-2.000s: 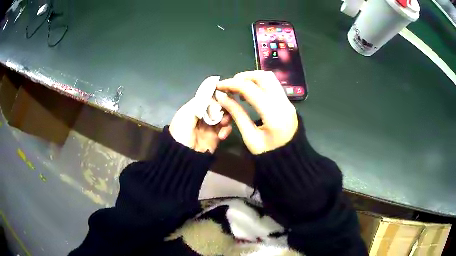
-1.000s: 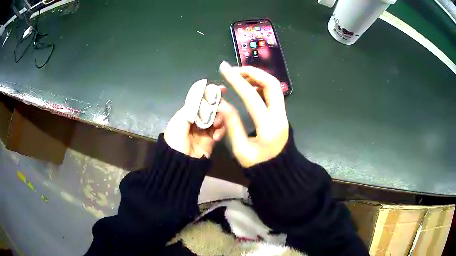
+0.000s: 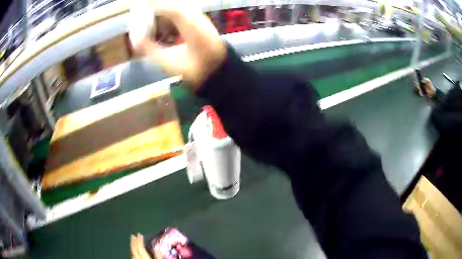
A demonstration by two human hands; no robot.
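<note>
My right hand (image 3: 188, 48) is raised high at the upper left, blurred and overexposed. A rounded white thing, apparently the earbud case (image 3: 141, 26), is at its fingers; its exact outline is unclear. Only a few fingers of my left hand (image 3: 138, 247) show at the bottom edge, beside the smartphone (image 3: 172, 246), whose lit pink screen is partly cut off. Whether they grip the phone is hidden. The white tumbler (image 3: 223, 167) with a red lid and side handle stands upright on the bench, below my raised forearm.
A brown-orange carton (image 3: 116, 134) lies on the green belt behind a white rail (image 3: 121, 187). A pale flat device (image 3: 106, 82) lies beyond it. Another person's hand (image 3: 428, 88) is at far right, above a cardboard box (image 3: 435, 217).
The view has swung up towards the belt. My hands were together at the open white case; now my right hand is raised far forward and my left is low by the phone.
</note>
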